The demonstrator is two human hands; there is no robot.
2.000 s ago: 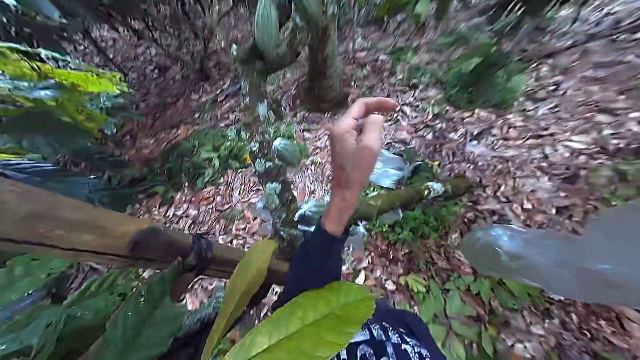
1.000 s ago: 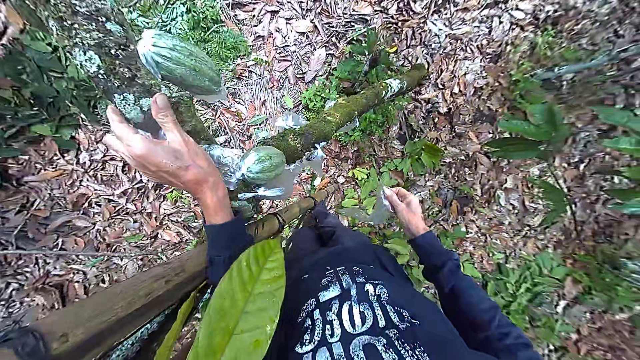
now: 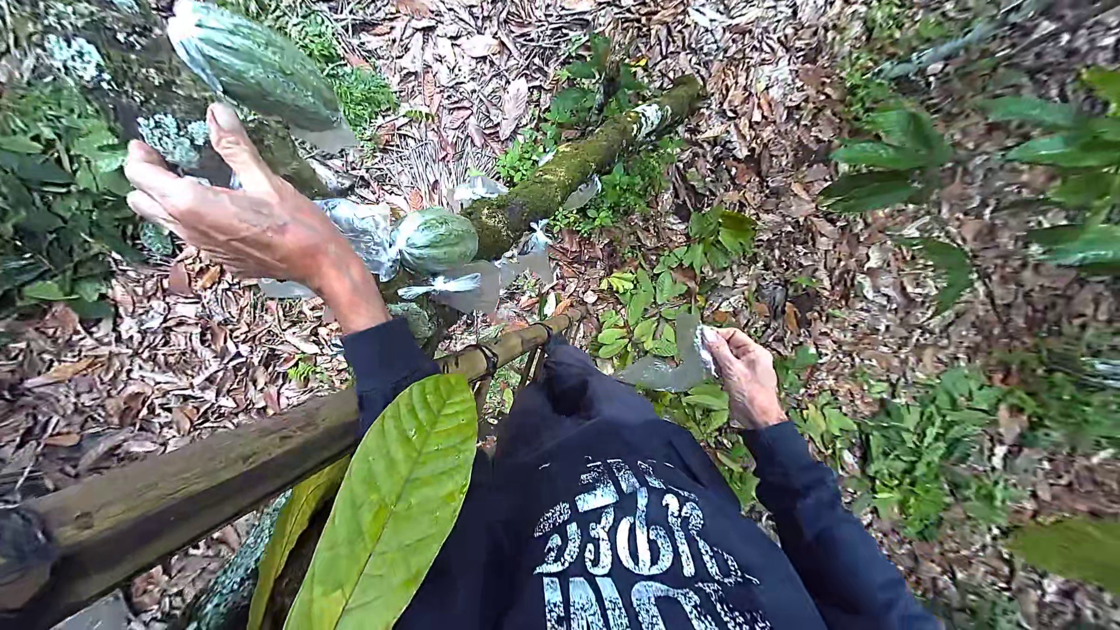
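Observation:
My left hand (image 3: 249,214) is raised at the upper left with its fingers apart and holds nothing. Just above it hangs a green cacao pod (image 3: 262,74) wrapped in clear plastic, on a lichen-covered trunk. A second bagged cacao pod (image 3: 436,241) sits to the right of my left wrist, with crumpled clear plastic beside it. My right hand (image 3: 744,374), lower and to the right, pinches the gathered end of a thin clear plastic bag (image 3: 674,363), which hangs toward the left.
A bamboo pole (image 3: 201,464) runs diagonally at the lower left, part of what looks like a ladder. A broad green leaf (image 3: 389,507) overlaps it close to me. A mossy branch (image 3: 586,166) extends toward the upper right. Leaf litter and low plants cover the ground below.
The view has swung downward since the first frame. My right hand with the plastic bag, not seen two seconds ago, shows in both later frames. My left hand remains spread near the upper pod.

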